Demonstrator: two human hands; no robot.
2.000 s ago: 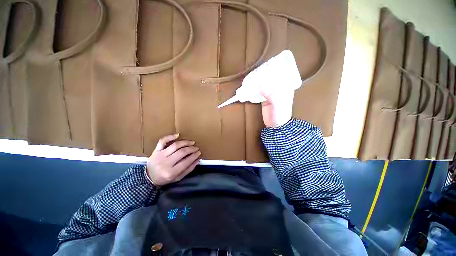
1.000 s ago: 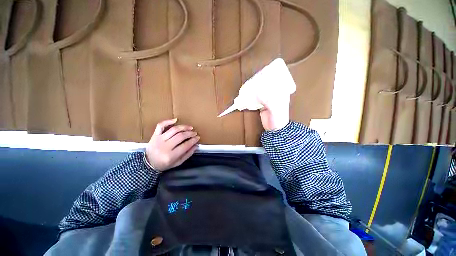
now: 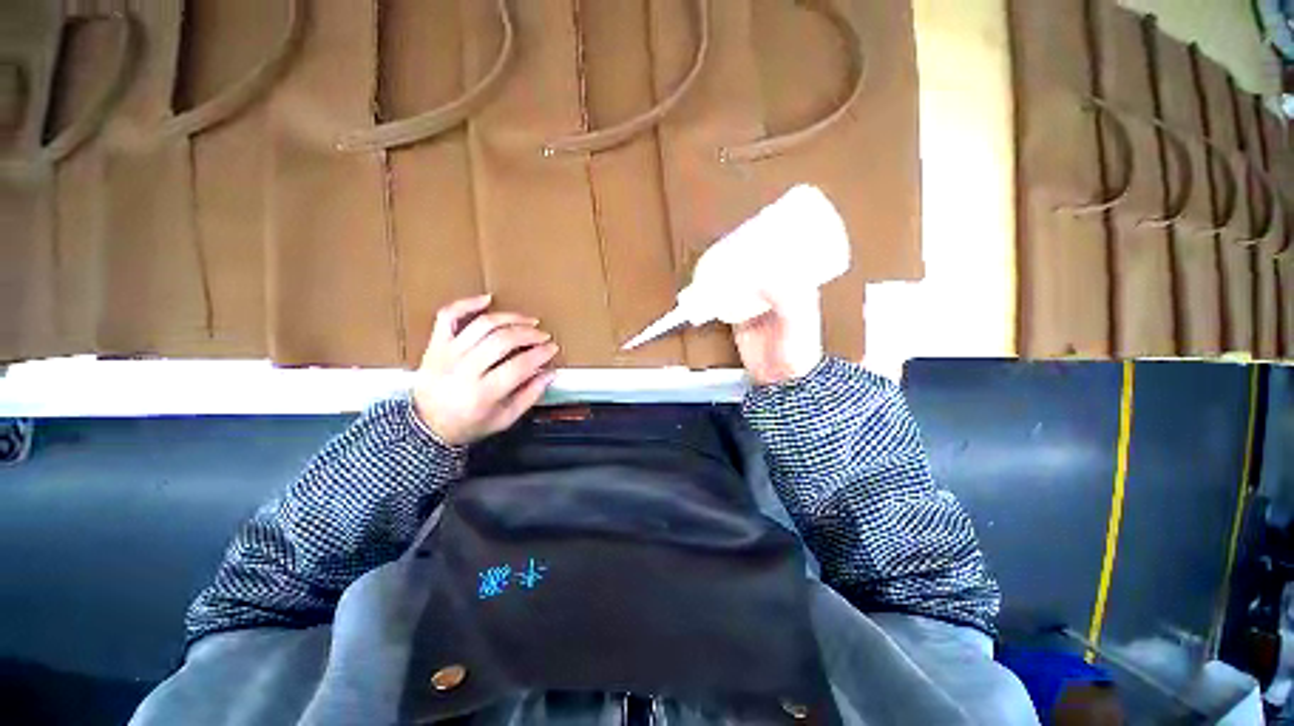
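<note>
My right hand (image 3: 782, 342) holds a white squeeze bottle (image 3: 773, 258), tilted, its long thin nozzle pointing down and left at a brown bag panel (image 3: 546, 241) near the front edge. The hand is partly washed out by glare. No glue can be made out at the tip. My left hand (image 3: 487, 372) rests with bent fingers on the panels' front edge, left of the nozzle, holding nothing visible. The brown panels overlap in a row, with thin curved handles (image 3: 625, 138) on their far part.
A second row of brown panels with handles (image 3: 1057, 270) lies at the right on a tan table (image 3: 965, 170). White paper (image 3: 213, 386) shows along the front edge. My black apron (image 3: 625, 553) touches the table edge. The dark floor (image 3: 1015, 468) has yellow lines.
The panels and table edge have shifted up in the view. The nozzle is now nearer the panels' front edge. My left hand stays at that edge.
</note>
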